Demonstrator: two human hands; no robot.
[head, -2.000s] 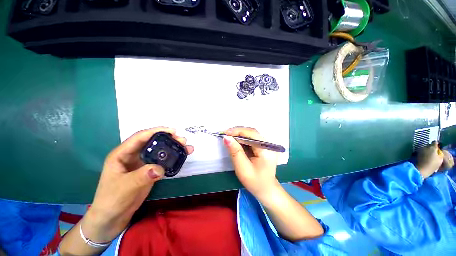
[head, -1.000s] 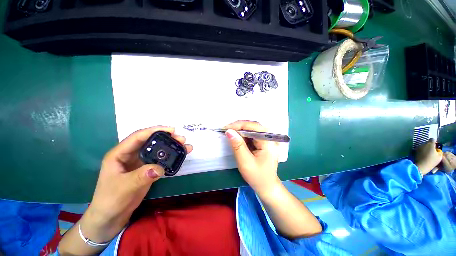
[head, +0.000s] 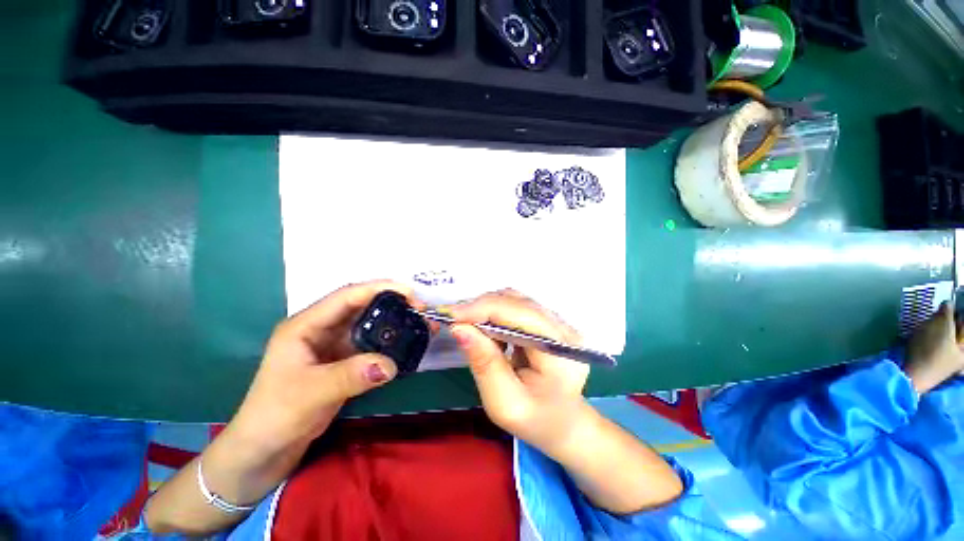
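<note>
My left hand (head: 317, 354) holds a black rounded-square watch case (head: 390, 333), its open side with the round centre window facing up. My right hand (head: 518, 365) holds slim grey tweezers (head: 539, 341) like a pen. The tweezers' tip is at the case's upper right edge; whether it grips a part is too small to tell. A small pile of tiny silvery parts (head: 433, 278) lies on the white paper sheet (head: 359, 217) just above the hands. A larger clump of dark ring-like parts (head: 560, 191) lies at the paper's upper right.
A black foam tray (head: 402, 106) with several cases stands behind the paper. To the right are a cream tape roll (head: 710, 174) holding orange-handled pliers and a clear bag, and a green-flanged wire spool (head: 757, 44). Another foam tray (head: 918, 169) and a blue-sleeved person (head: 835, 444) are farther right.
The tweezers' tip has moved from the small silvery pile to the case's edge, and the right hand is now close beside the case. The whole view has shifted slightly.
</note>
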